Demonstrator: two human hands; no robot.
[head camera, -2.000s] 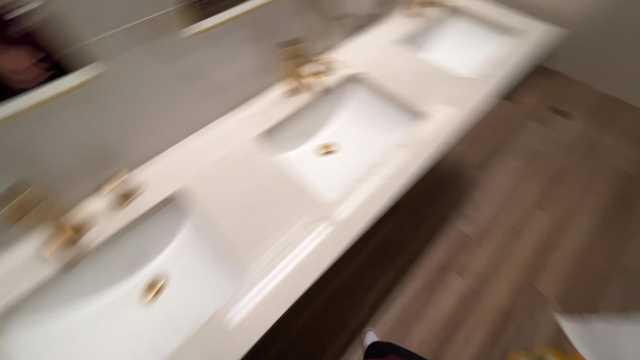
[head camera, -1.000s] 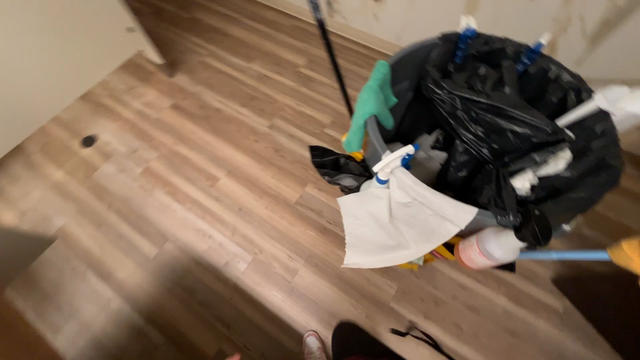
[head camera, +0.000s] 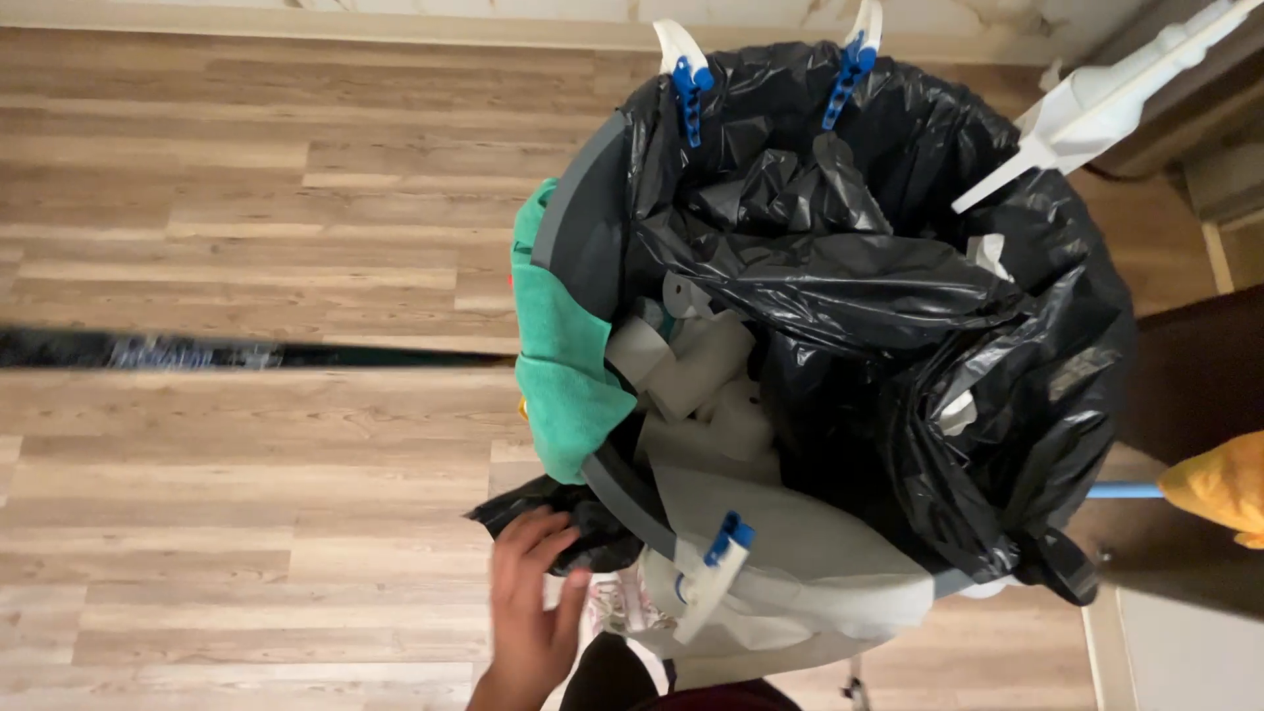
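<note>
A round grey trash can (head camera: 583, 212) stands on the floor, lined with a black plastic bag (head camera: 849, 286). My left hand (head camera: 533, 592) is at its near left side, fingers loosely spread at a bunched black plastic bag (head camera: 592, 533); whether they grip it is unclear. A green cloth (head camera: 563, 365) hangs over the left rim. White paper sheeting (head camera: 829, 583) drapes over the near rim beside a white and blue clip (head camera: 716, 573). Several paper rolls (head camera: 691, 365) lie inside the can. Two more clips (head camera: 686, 84) sit on the far rim. My right hand is out of view.
A white plastic tool (head camera: 1096, 114) rests across the can's upper right rim. On the right, a blue handle (head camera: 1126, 490) meets an orange cloth-like head (head camera: 1220, 486). A dark pole (head camera: 247, 353) extends left from the can over the wood-look floor (head camera: 247, 494). A stained wall runs behind.
The view has swung from a counter with sinks to the trash can, and is now closer above it. My left hand has come into view beside the bunched black bag.
</note>
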